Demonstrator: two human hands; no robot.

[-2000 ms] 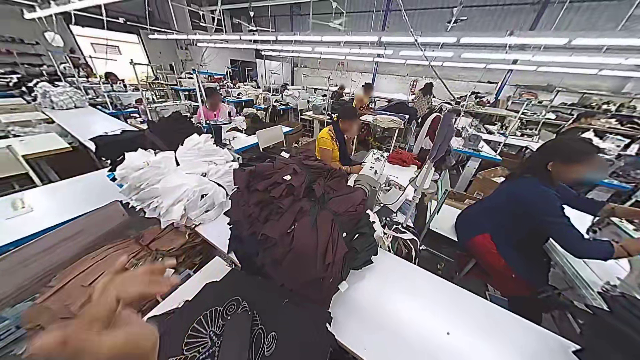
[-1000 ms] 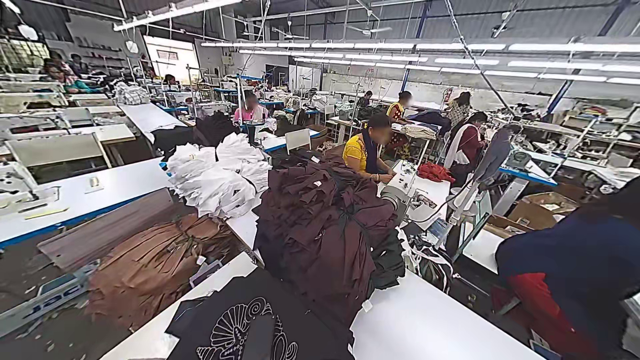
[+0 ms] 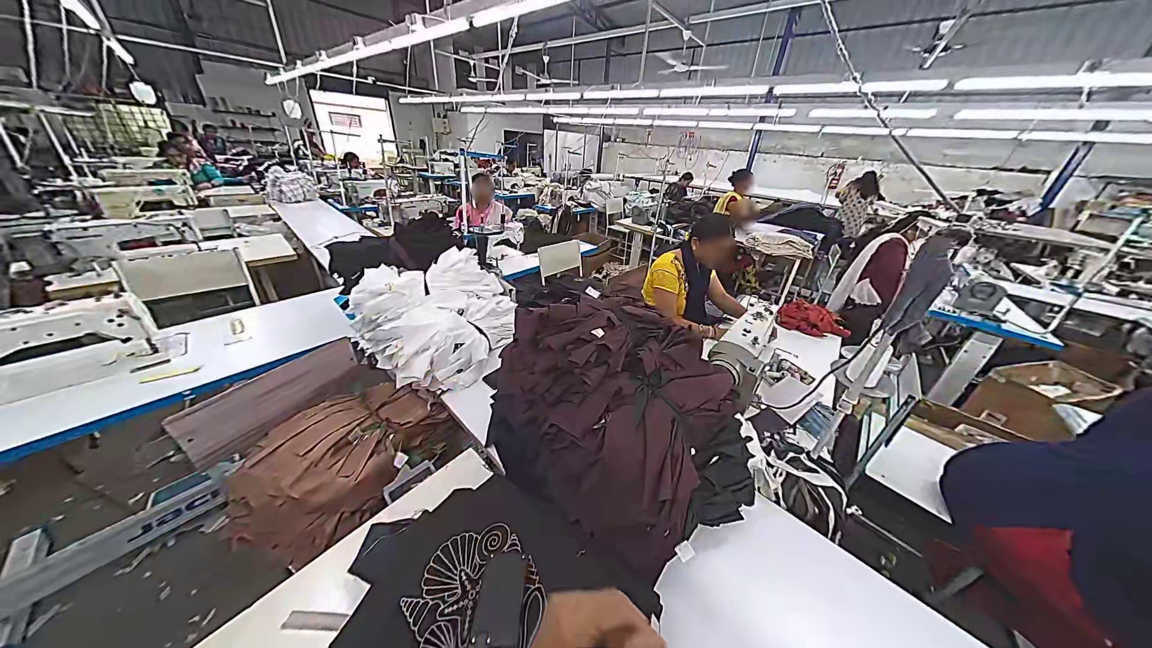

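Observation:
One of my hands point(image 3: 598, 619) shows at the bottom edge, over a black fabric piece point(image 3: 409, 558) with a stitched seashell design. From its position I cannot tell for sure whether it is the left or the right, and its fingers are mostly cut off. Just left of it a dark flat object point(image 3: 499, 598) lies on the design. Behind the black piece rises a large bundle of dark maroon fabric pieces point(image 3: 603, 423), tied with a dark strip. The other hand is out of the frame.
White cloth bundles point(image 3: 427, 328) lie behind on the left, a brown bundle point(image 3: 310, 459) lower left. The white table point(image 3: 801, 585) runs to the lower right. A person in yellow point(image 3: 670, 279) works at a sewing machine point(image 3: 747, 337). Another person in dark blue point(image 3: 1062, 486) is close at right.
A blurred hand was raised with spread fingers at lower left, then gone from view; now a hand shows at bottom centre. The person in dark blue sits farther right in the view, which has turned left.

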